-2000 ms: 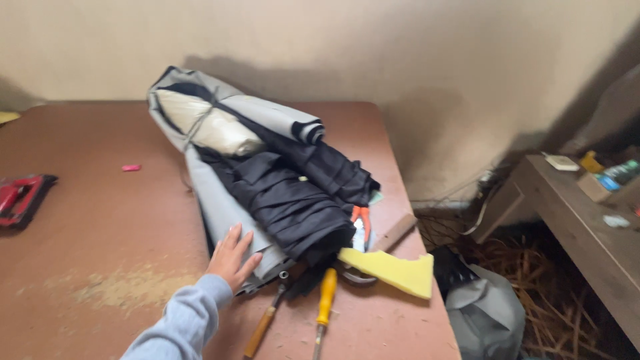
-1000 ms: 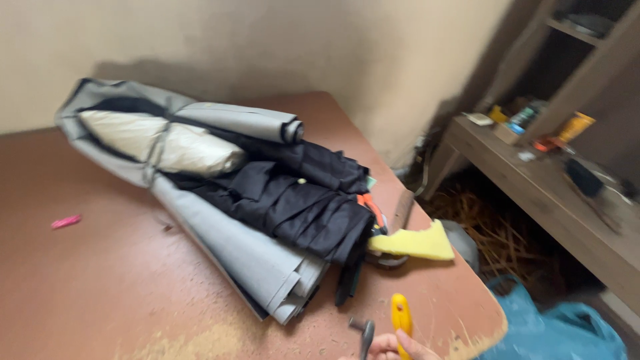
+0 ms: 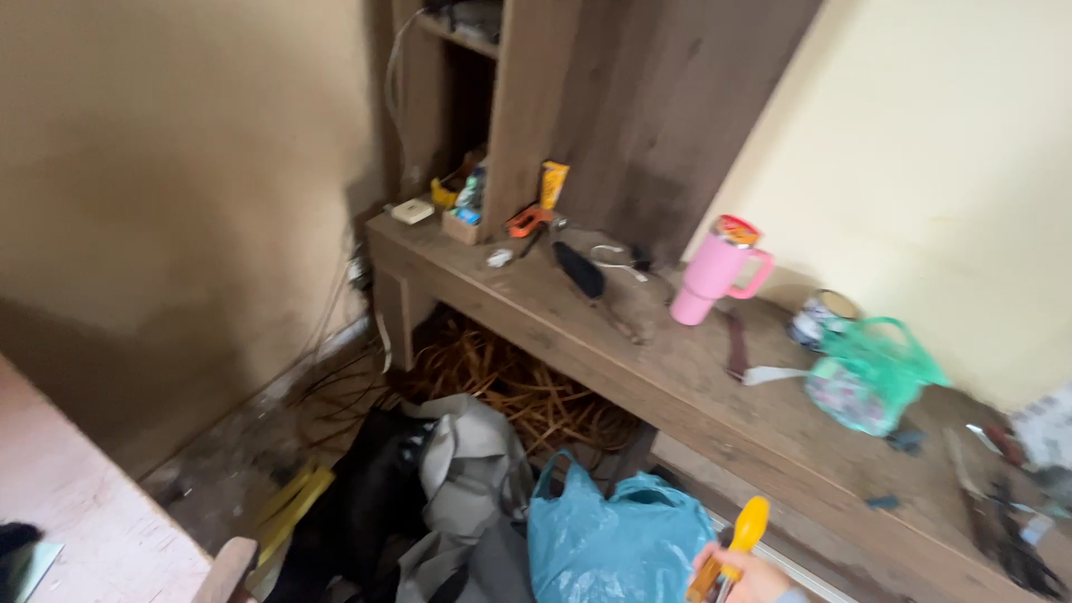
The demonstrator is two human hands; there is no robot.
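Note:
Near the bottom right of the head view, a hand [image 3: 745, 576], which looks like my right, holds a yellow-handled tool [image 3: 750, 523] upright. Its fingers also close on a second tool with a brown wooden handle [image 3: 705, 578]; the lower ends of both are out of view. The hand is in front of the right side of a blue plastic bag [image 3: 611, 536]. Left of the bag lie grey and black sheets of material [image 3: 477, 469]. My left hand is not in view.
A wooden bench [image 3: 519, 310] runs along the right, bearing a pink tumbler [image 3: 712, 272], a green plastic bag [image 3: 871, 377], a tin can [image 3: 823, 318] and a dark brush-like item [image 3: 578, 270]. Brown strips [image 3: 502, 385] lie beneath it. At lower left is the table's edge [image 3: 109, 469].
The view has swung far right, from the table with the rolled grey and black material to the bench. The yellow-handled tool lay on the table two seconds ago; a hand now has it lifted.

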